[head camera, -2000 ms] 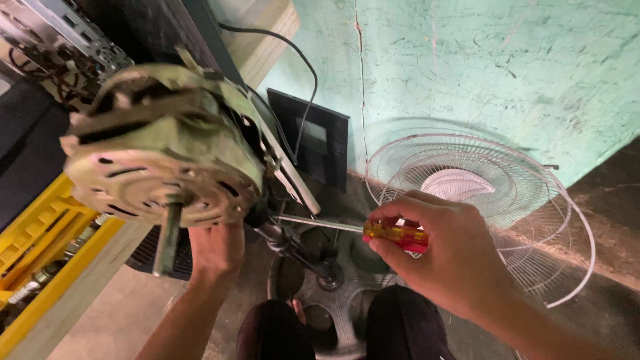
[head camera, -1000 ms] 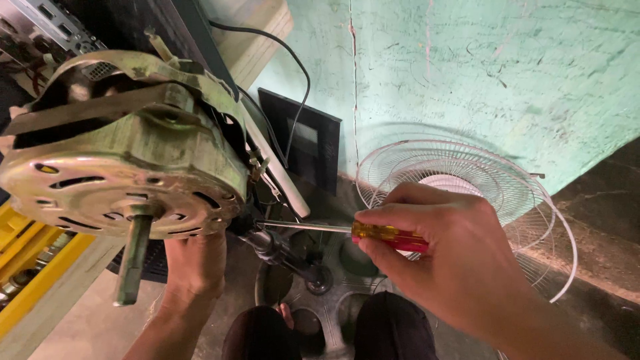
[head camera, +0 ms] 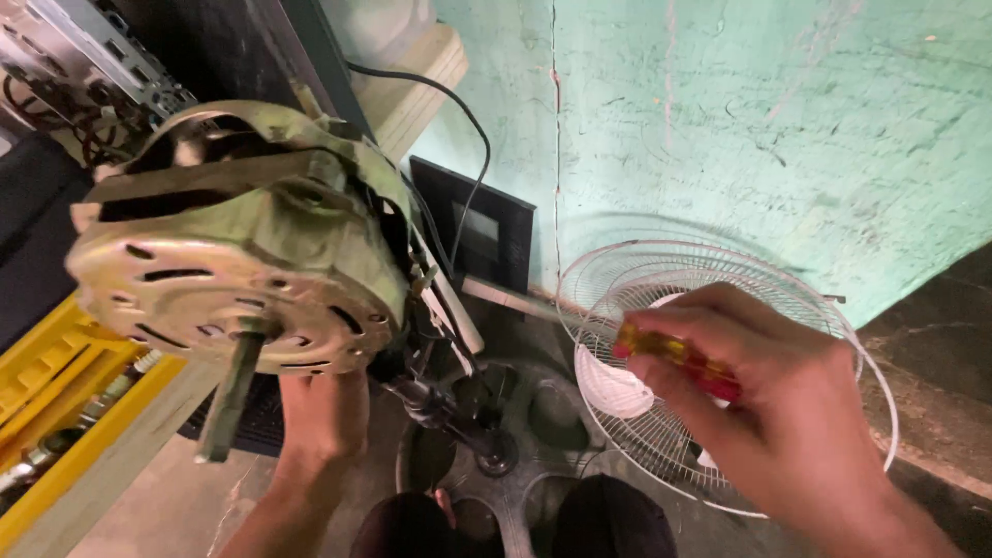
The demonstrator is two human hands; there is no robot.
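Note:
A bare metal fan motor with slotted housing and a protruding shaft fills the left of the view. Beneath it is my left hand, its fingers hidden behind the housing, so its hold is unclear. My right hand grips a screwdriver by its red and yellow handle. The blurred blade points left, apart from the motor. A black fan pole runs from under the motor to a round base on the floor. White plastic strips and wires are beside the motor.
White wire fan guards lean against the green wall. A dark flat panel stands behind the pole, near a black cable. At left are a yellow organizer with small parts and a metal chassis. My knees flank the base.
My right hand has drawn the screwdriver away from the spot beside the motor, and the blade is now tilted. The motor appears larger than two seconds ago; my left hand remains under it.

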